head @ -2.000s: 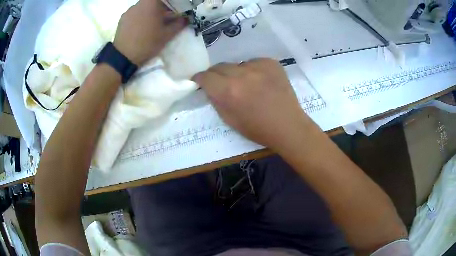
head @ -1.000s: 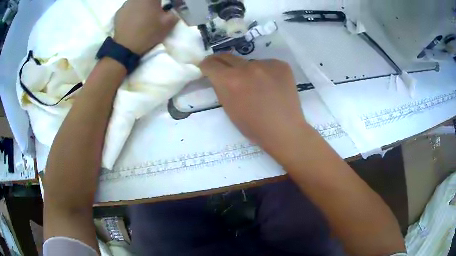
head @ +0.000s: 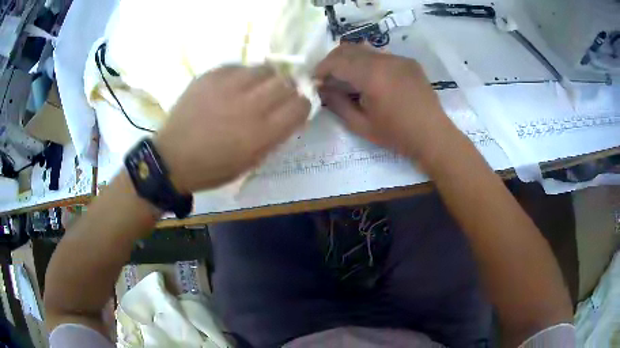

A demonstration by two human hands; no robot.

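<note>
The cream garment [head: 204,34] lies bunched at the upper left, with a thin black cord [head: 119,95] on it. My left hand [head: 234,122] lies over its near part, fingertips on the cloth edge. My right hand [head: 381,95] pinches the same edge from the right, just in front of the needle area. The presser foot [head: 332,20] and a shiny metal attachment [head: 367,34] stand above my right hand. The pinched fold is blurred and partly hidden by my fingers.
A white tape [head: 479,105] runs right of the attachment and over the table edge [head: 408,192]. Black thread snips [head: 459,10] and a thin dark tool [head: 537,56] lie at the upper right. Spare cream cloth [head: 163,312] lies below the table, in front of a carton.
My left hand has come down from beside the machine head to the near cloth edge, next to my right hand. The near part of the garment is gathered up. The view has shifted.
</note>
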